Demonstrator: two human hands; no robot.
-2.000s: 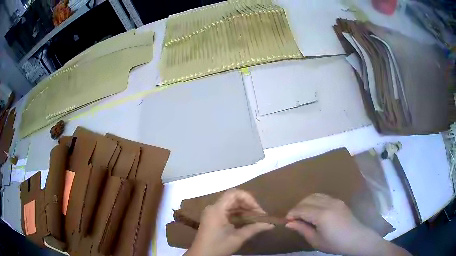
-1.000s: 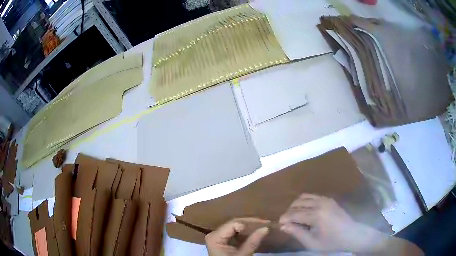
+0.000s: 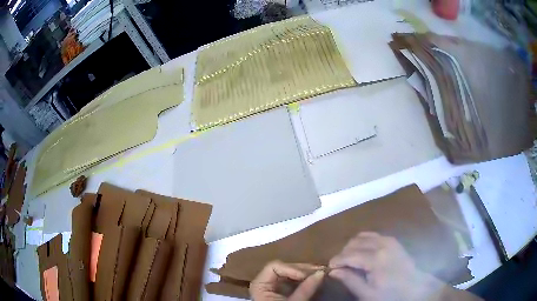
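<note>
A brown leather panel (image 3: 377, 217) lies in front of me at the lower right, with a folded strip along its near side. My left hand (image 3: 287, 282) pinches the panel's turned edge between thumb and fingers. My right hand (image 3: 377, 267) pinches the same edge just beside it, the fingertips of both hands almost touching. The fingers hide the edge at the pinch. The pounding slab in clear plastic (image 3: 450, 208) shows partly from under the panel's right side.
Overlapping brown pieces (image 3: 135, 247) with orange tickets (image 3: 52, 283) lie at lower left. A hammer (image 3: 489, 223) lies at right. A brown stack (image 3: 500, 106) is at upper right. Grey-white sheets (image 3: 247, 176) lie mid-table; yellow panels (image 3: 271, 70) are behind, near a reddish-brown lump (image 3: 78, 186).
The view has shifted slightly. Both hands still pinch the edge, now closer together than two seconds ago, and the folded strip lies flatter along the panel.
</note>
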